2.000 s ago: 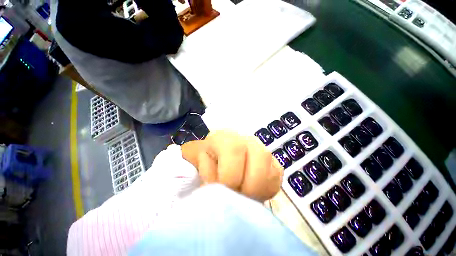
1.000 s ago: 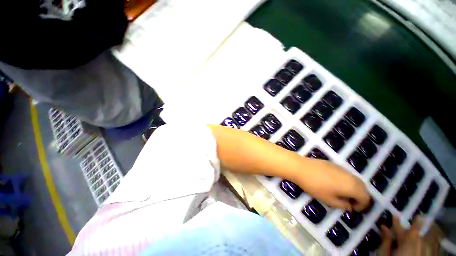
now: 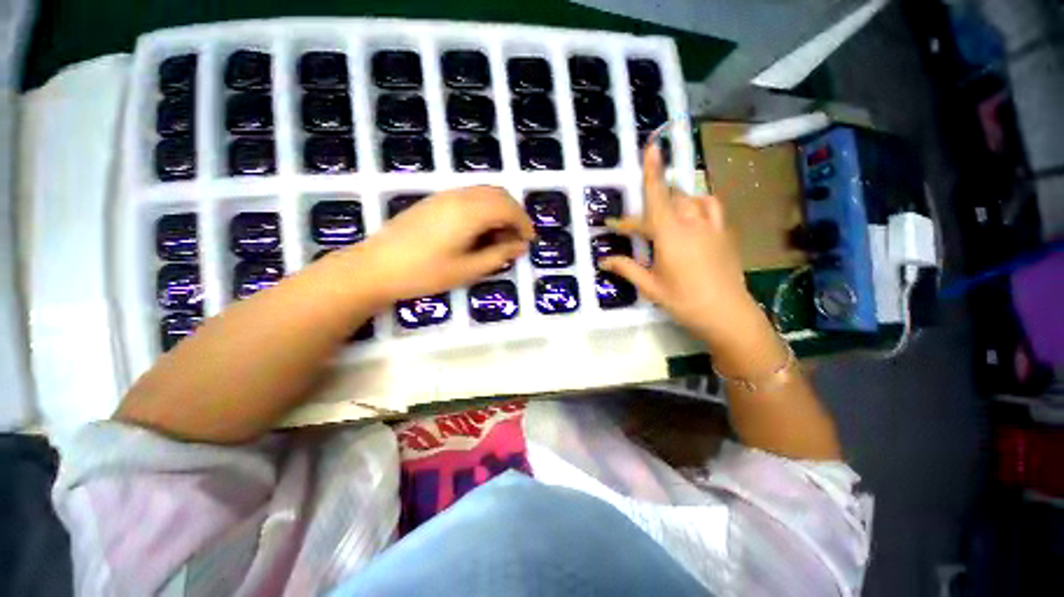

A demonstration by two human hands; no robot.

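A large white blister tray [image 3: 408,184] with two rows of pockets holds stacks of black glossy housings [image 3: 403,113]. My left hand [image 3: 467,239] is over the lower row, right of the middle, with its fingers curled down. Its fingertips are beside a housing [image 3: 552,247]; whether they pinch anything cannot be seen. My right hand [image 3: 683,247] is at the tray's right end with its fingers apart. One finger points up towards the top right pocket, and others reach over the last lower pocket, near its housings [image 3: 614,288]. No held object shows in it.
A brown cardboard piece [image 3: 753,192] and a blue box with black knobs [image 3: 838,227] are right of the tray. A white tube [image 3: 785,128] lies above them. A white plug and cable [image 3: 910,247] are at the box's right. Green surface [image 3: 525,16] runs behind the tray.
The view has swung right, from the other worker and floor trays to the whole tray and blue box. My left hand was over the lower pockets; both hands now show clearly, with the right hand's fingers spread.
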